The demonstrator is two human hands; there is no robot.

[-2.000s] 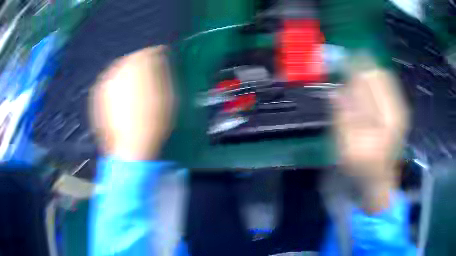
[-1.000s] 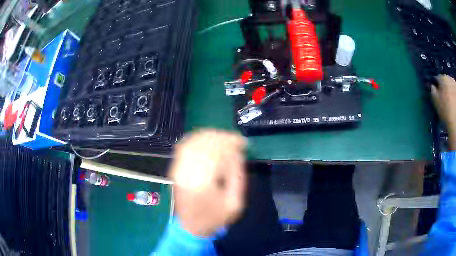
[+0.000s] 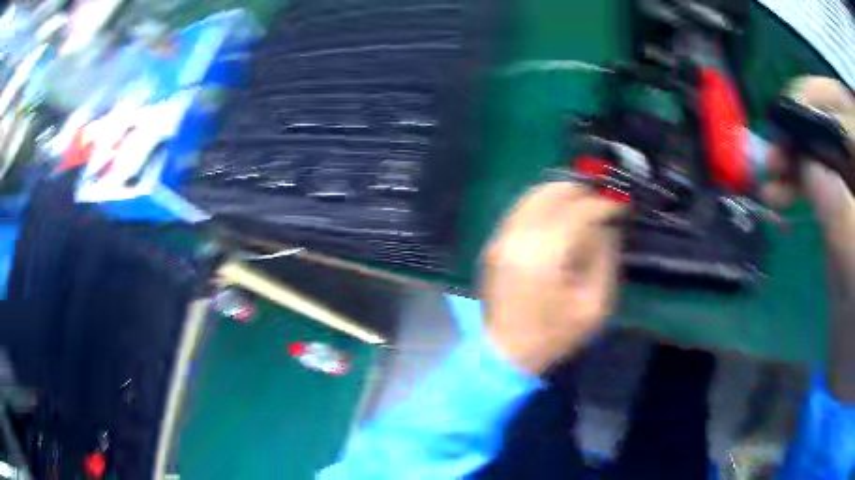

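Note:
The view is blurred. The black press fixture (image 3: 694, 267) stands on the green mat, with its thick red handle (image 3: 722, 131) leaning over it. My left hand (image 3: 553, 272) is at the fixture's left front corner, by the red-tipped toggle clamps (image 3: 592, 169); its fingertips are too blurred to show whether they hold anything. My right hand (image 3: 825, 131) is at the right edge, right of the red handle, around a dark object (image 3: 808, 131) that I cannot make out clearly. The right toggle clamp is mostly blurred.
The black tray stack (image 3: 328, 141) lies left of the fixture. A blue box (image 3: 192, 131) stands at its far left. A lower green shelf (image 3: 272, 403) holds bottles with red caps (image 3: 319, 357). A pale line (image 3: 553, 66) runs behind the fixture.
The view has swung left, so the fixture sits further right. My left hand has moved up to the left clamps. My right hand has moved from the right tray to beside the red handle, with a dark object.

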